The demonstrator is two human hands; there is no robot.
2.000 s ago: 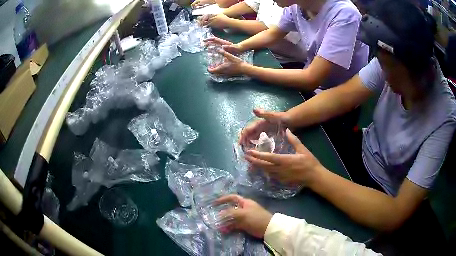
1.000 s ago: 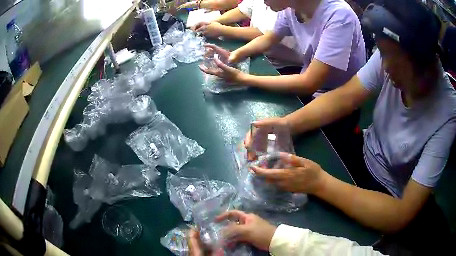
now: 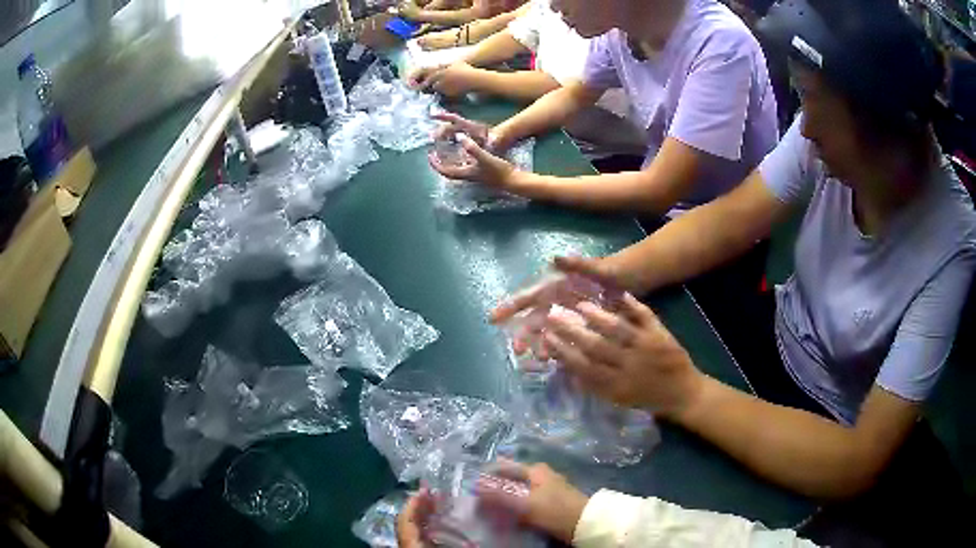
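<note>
My right hand [image 3: 535, 501], in a cream sleeve, reaches in at the bottom. Its bent fingers are on a blurred clear plastic cup [image 3: 462, 501]. My left hand [image 3: 415, 522] is cut off by the bottom edge, with a few fingers showing at the cup's left side. The cup lies between both hands, and its lower part is hidden. Just beyond it lies a crinkled clear bag [image 3: 439, 426] with a small white fitting [image 3: 411, 413]. Another clear bag [image 3: 382, 523] lies by my left hand.
A loose clear cup [image 3: 265, 488] stands at left, with bagged pieces [image 3: 252, 401] behind it and a cloudy heap [image 3: 252, 214] farther along the green bench [image 3: 401, 225]. A cream rail [image 3: 150, 230] crosses the left. A neighbour's hands [image 3: 621, 343] hold a clear piece at right.
My left hand has come in from the bottom edge to the cup since the first frame. The cup has moved down the view between my hands. The neighbour's hands have shifted around their piece.
</note>
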